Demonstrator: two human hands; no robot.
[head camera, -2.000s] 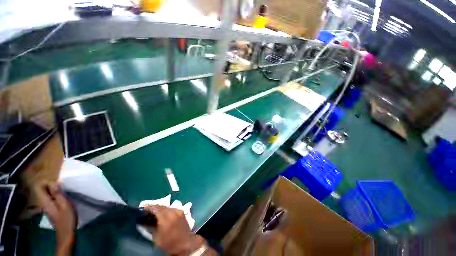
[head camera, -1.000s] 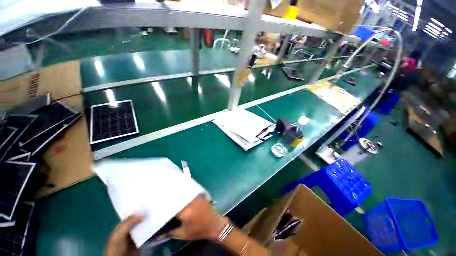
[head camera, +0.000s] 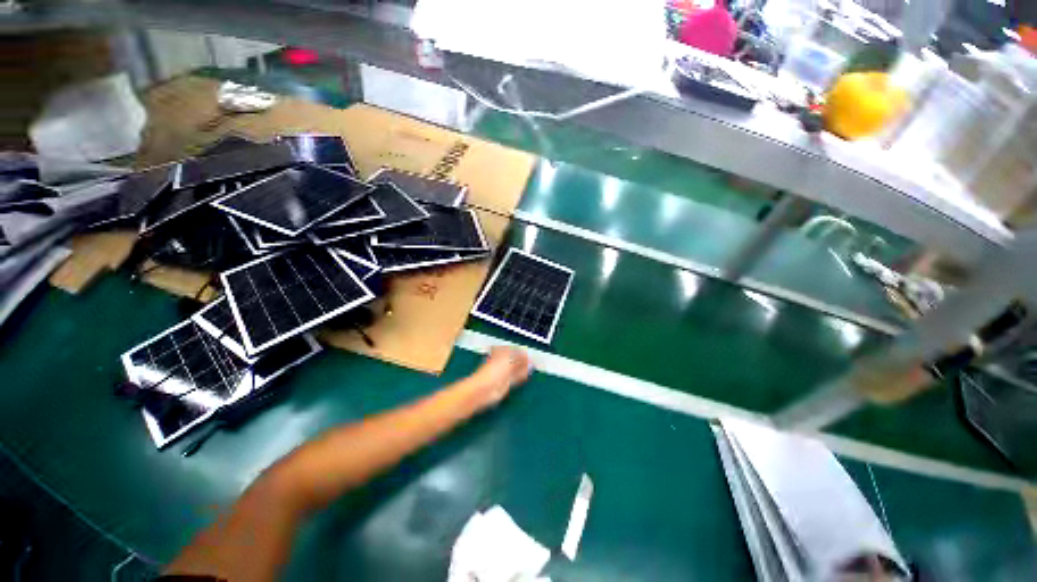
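Observation:
My left hand (head camera: 500, 373), blurred, reaches over the bench by the pale edging, just below a single framed solar panel (head camera: 525, 296) on the green strip. Its fingers look bunched; I cannot tell whether they hold anything. A small blurred skin-toned patch at the bottom right, by the white sleeves (head camera: 796, 489), may be part of my right hand (head camera: 873, 566); its grip is hidden. Several dark solar panels (head camera: 298, 296) lie in an overlapping pile at the left, partly on brown cardboard (head camera: 426, 318).
A crumpled white cloth (head camera: 495, 548) and a narrow white strip (head camera: 578, 517) lie at the front of the bench. Filled-looking sleeves (head camera: 40, 233) are stacked far left. The overhead shelf (head camera: 614, 108) holds an orange fruit (head camera: 867, 105); its metal post stands at right.
The view has swung left. The white sleeve that both hands held is no longer in them. My left arm now stretches out towards the single panel.

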